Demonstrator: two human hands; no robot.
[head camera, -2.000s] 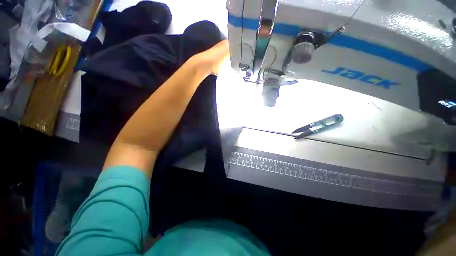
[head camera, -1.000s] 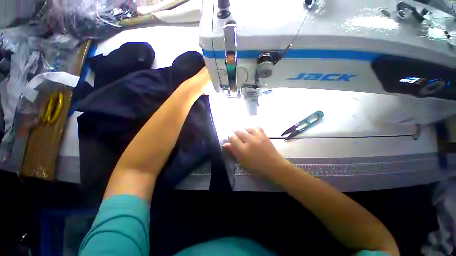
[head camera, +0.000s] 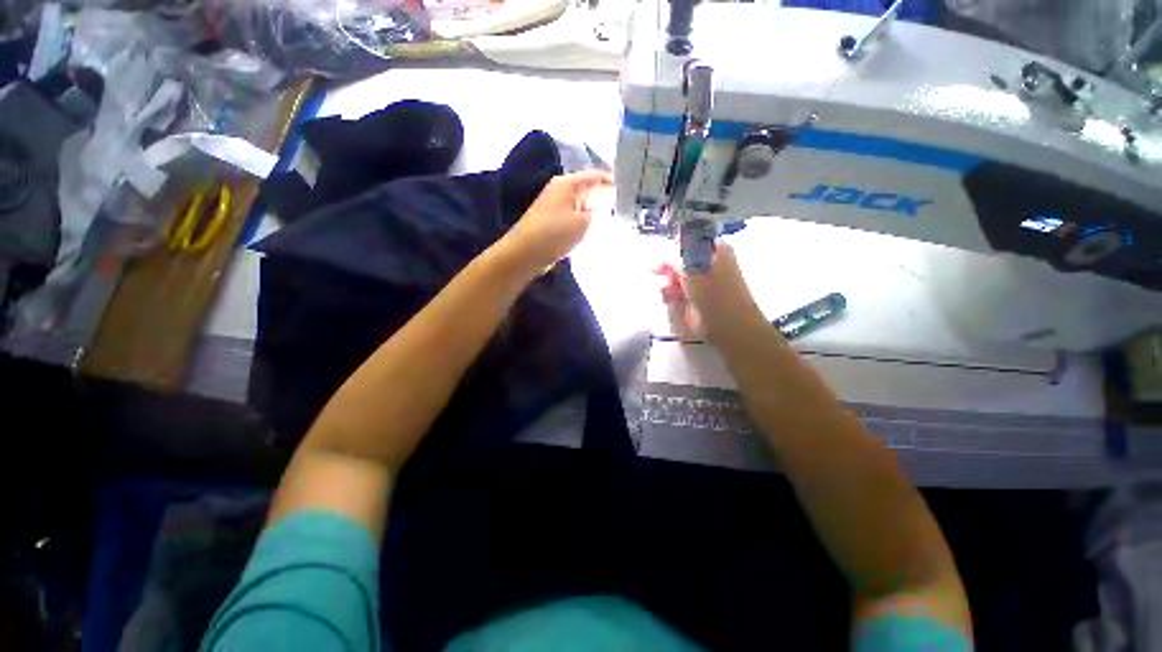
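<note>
The dark navy garment (head camera: 408, 306) lies on the white table left of the needle area, its lower end hanging over the front edge. My left hand (head camera: 558, 219) is on the garment's upper right edge, left of the machine head; its fingertips are washed out by the lamp, so its grip cannot be told. The white sewing machine (head camera: 841, 153) with "JACK" lettering stands at the right. My right hand (head camera: 695, 287) is under the machine head, near the needle, partly hidden by the machine and glare; what it holds cannot be told.
Teal thread snips (head camera: 812, 315) lie right of my right forearm. Yellow-handled scissors (head camera: 200, 219) lie on a brown board (head camera: 159, 299) at the left. A separate dark navy piece (head camera: 395, 143) lies behind the garment. Clear plastic bags (head camera: 287, 38) are at the far left and back.
My right hand came in from out of view, first to the table front, then up under the machine head. My left hand has drawn back slightly from the machine. The camera view has shifted.
</note>
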